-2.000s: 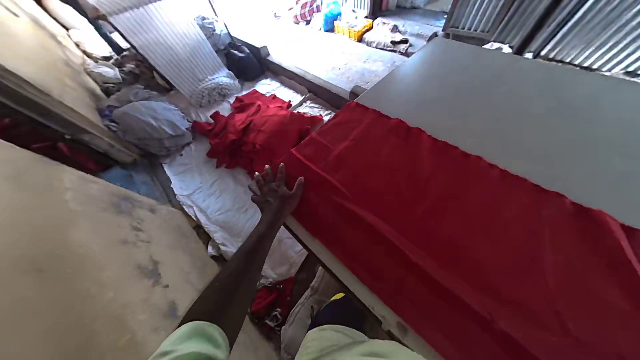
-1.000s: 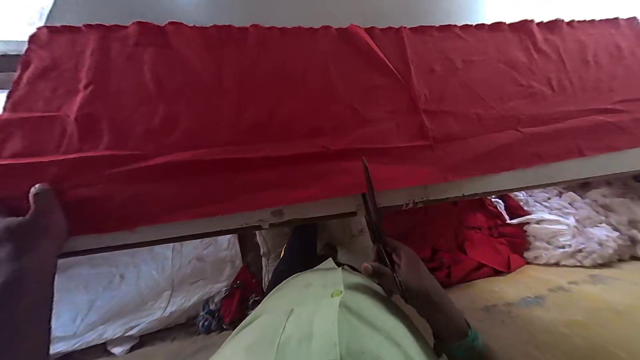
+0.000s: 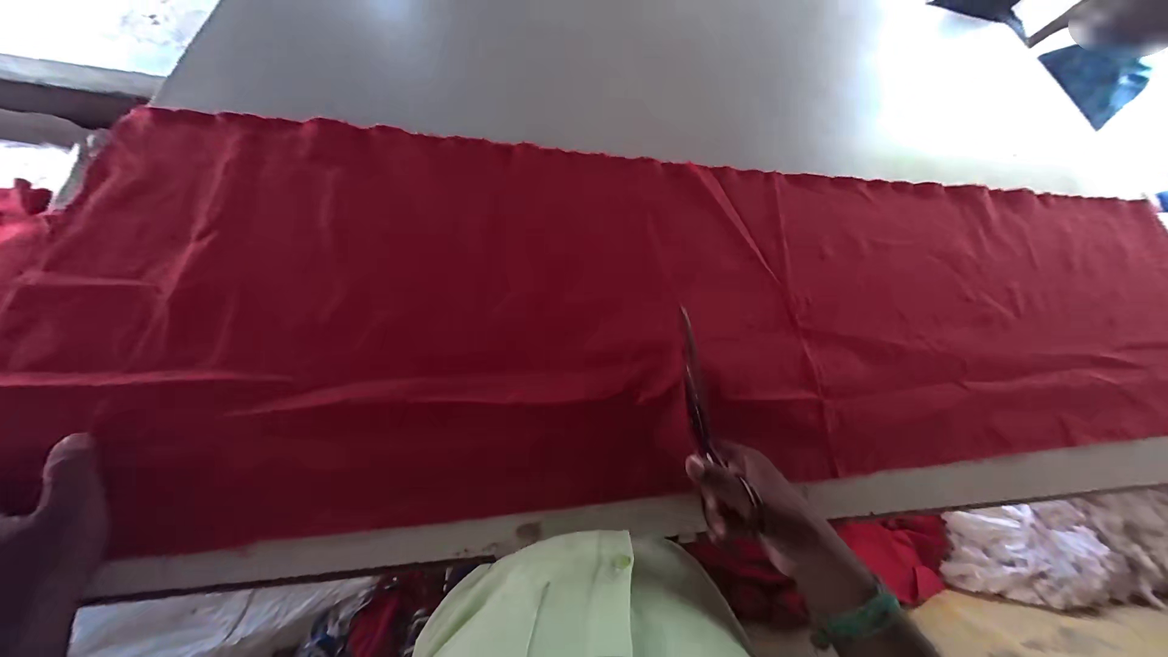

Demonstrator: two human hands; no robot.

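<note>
A long piece of red fabric [image 3: 511, 301] lies along the near side of a pale table, with some creases and a slightly wavy far edge. At the lower left, my left hand [image 3: 59, 538] rests at the fabric's near edge, thumb up; its fingers are partly out of view. Right of centre, my right hand [image 3: 748, 502] grips a pair of scissors [image 3: 695, 401] by the handles. The scissors' blades point away from me over the fabric, and they look closed or nearly so. A green band circles my right wrist.
The smooth grey tabletop [image 3: 547, 73] extends beyond the fabric. Below the near edge are more red cloth [image 3: 899, 552], a heap of white fibrous material [image 3: 1031, 552] and a white sheet [image 3: 219, 620]. Part of another person [image 3: 1118, 27] shows at the top right, beside a dark teal cloth [image 3: 1095, 82].
The view has swung round to face the table's long side. Since one second ago, my right hand has moved the scissors from the table's near edge up over the fabric.
</note>
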